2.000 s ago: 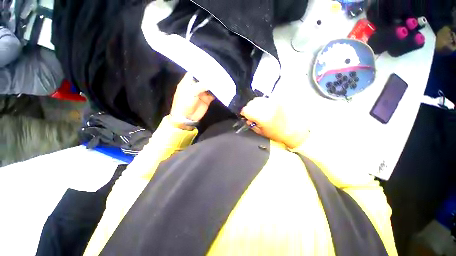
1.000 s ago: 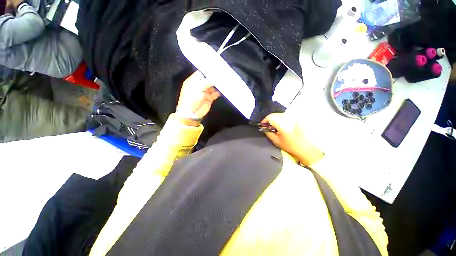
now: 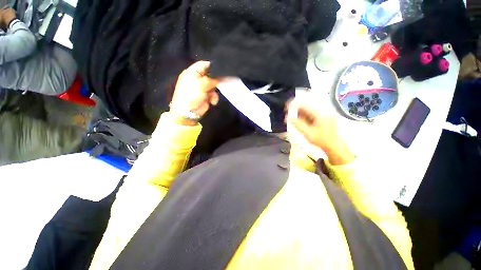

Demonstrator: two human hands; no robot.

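The black garment (image 3: 248,39) lies heaped in front of me, its cloth folded over much of the opening. Part of its white waistband facing (image 3: 247,104) shows between my hands, with a bit of white cord at its upper edge. My left hand (image 3: 194,92) pinches the garment at the left end of the visible facing. My right hand (image 3: 314,126) is blurred at the right side of the opening, beside a pale piece of facing. Its fingers are bent; whether it holds cloth or a tool cannot be seen.
On the white tabletop (image 3: 390,171) at the right are a round dish (image 3: 345,108) with dark and white buttons, a black phone (image 3: 411,122), a red packet (image 3: 385,54), pink-topped cones (image 3: 426,58) and a clear blue plastic item (image 3: 381,14). A person in grey (image 3: 39,66) sits at the upper left.
The black cloth has flopped down over the wide opening, hiding most of the facing and cord. My left hand has moved slightly up and left. My right hand has risen and the dark tool no longer shows.
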